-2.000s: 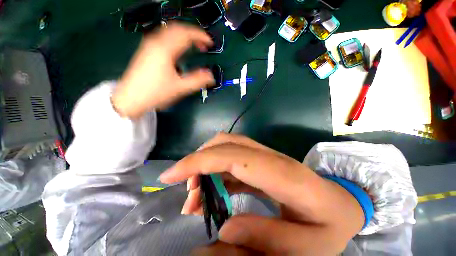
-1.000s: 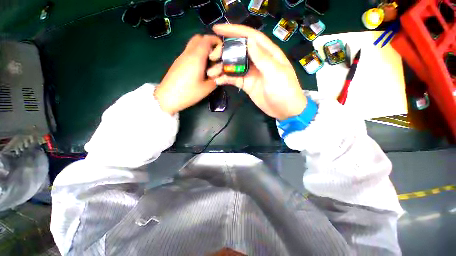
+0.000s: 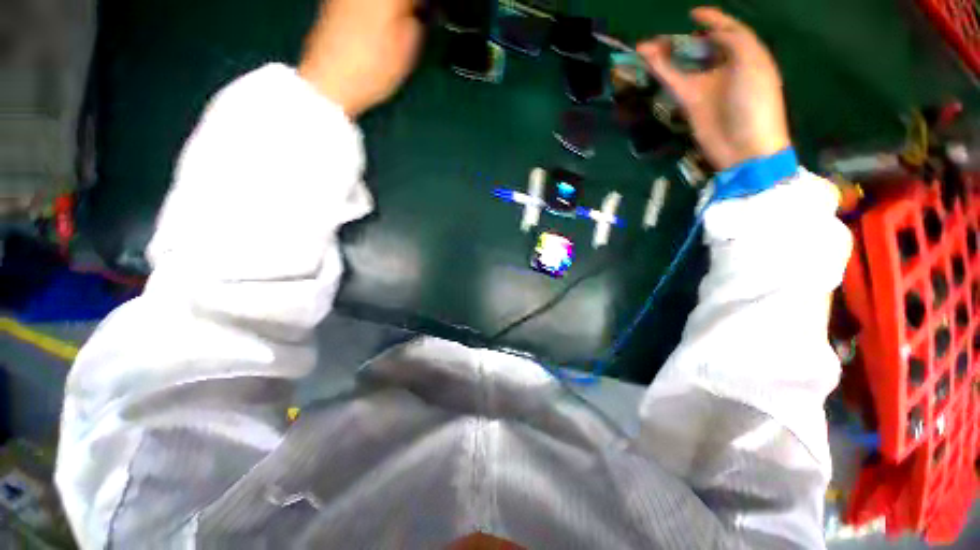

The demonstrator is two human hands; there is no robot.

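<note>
My right hand is at the upper right over the mat, thumb and fingers closed on a small smartwatch unit, blurred. My left hand is at the top left, cut off by the top edge; its fingers are hidden or blurred, and I cannot tell what it holds. A smartwatch with a lit multicolour screen lies on the mat in front of me. Just above it is a dark unit with a small blue light, between blue connector ends held by pale tape strips.
Dark watch units lie in a loose group at the far side, between my hands. A red plastic tray stands at the right. A thin black cable and the blue wrist-strap lead run towards the near bench edge.
My hands have moved apart and farther out. The watch showing test blocks is no longer between them. A multicolour screen now shows on the mat. The view has shifted and tilted.
</note>
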